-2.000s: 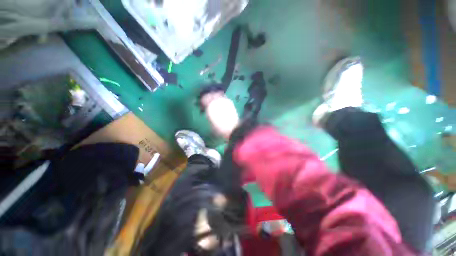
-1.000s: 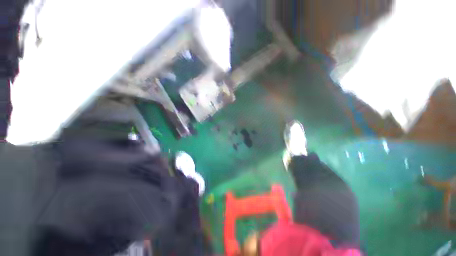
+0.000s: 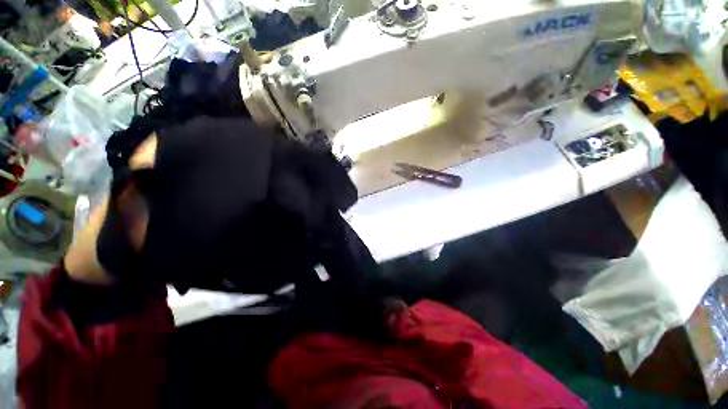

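A large bundle of black garment pieces (image 3: 215, 200) lies at the left end of the sewing machine and hangs over the bed's front edge. My left hand (image 3: 132, 212) is at the bundle's left side, partly covered by the black fabric, and holds it. My right arm, in a red sleeve, reaches in from the bottom; the hand is hidden in dark fabric around the cuff, so its grip cannot be told. The cream sewing machine (image 3: 471, 56) has blue JACK lettering. Thread snips (image 3: 429, 175) lie on its bed. The needle area is mostly hidden by the bundle.
A parts tray (image 3: 599, 147) is set in the bed's right end. A yellow packet (image 3: 666, 84) lies beyond it. White fabric (image 3: 650, 264) hangs at the right. Clear plastic bags (image 3: 72, 144) and a round grey object (image 3: 36, 220) are at the left.
The view has moved up from the green floor, shoes and red stool to the machine table. My left hand is now in view at the black bundle.
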